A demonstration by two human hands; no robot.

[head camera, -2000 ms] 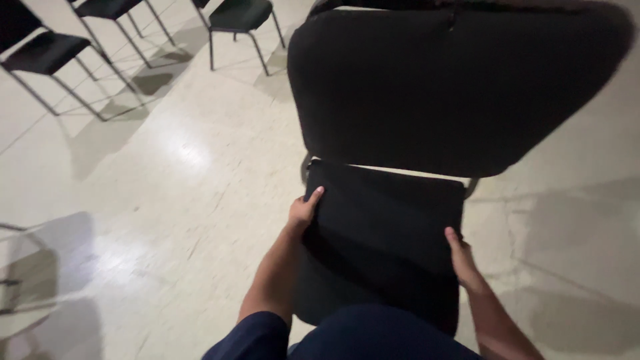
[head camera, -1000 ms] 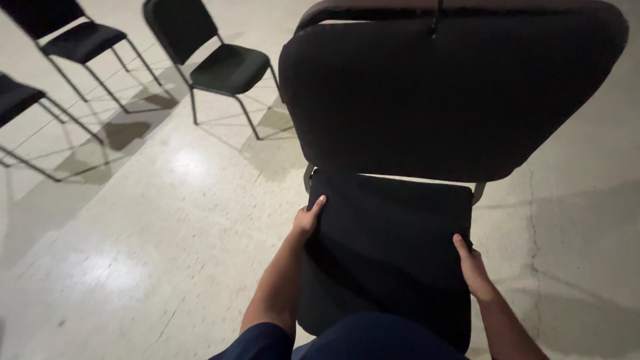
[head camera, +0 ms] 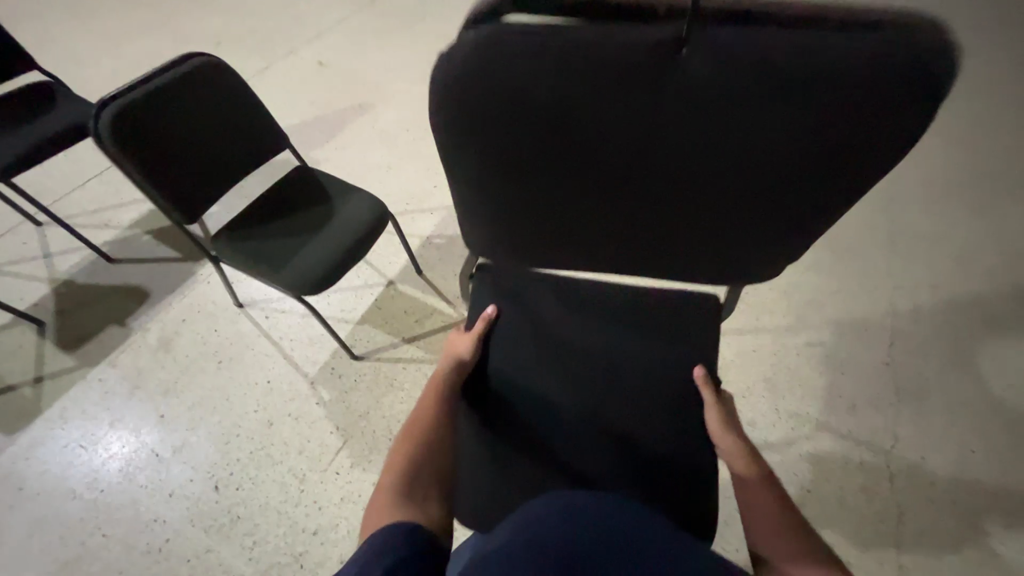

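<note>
A black padded chair faces me, its backrest (head camera: 672, 152) tall in the upper part of the view and its seat (head camera: 592, 384) below, close to my body. My left hand (head camera: 470, 344) grips the left side edge of the seat, thumb on top. On the opposite side edge, a little lower, my right hand (head camera: 720, 408) holds on with its thumb over the top. The fingers of both hands are hidden beneath the seat. Part of the chair's metal frame shows at the joint between seat and backrest; its legs are hidden.
Another black chair with metal legs (head camera: 304, 232) stands on the pale speckled floor (head camera: 240, 480) to the left, close to the held chair. Part of a further black chair (head camera: 40, 128) shows at the left edge. Shadows lie across the floor on both sides.
The view has shifted over the floor; the nearest standing chair, at the top in the oldest frame, is now lower and larger at the left. Both hands have kept their hold on the seat.
</note>
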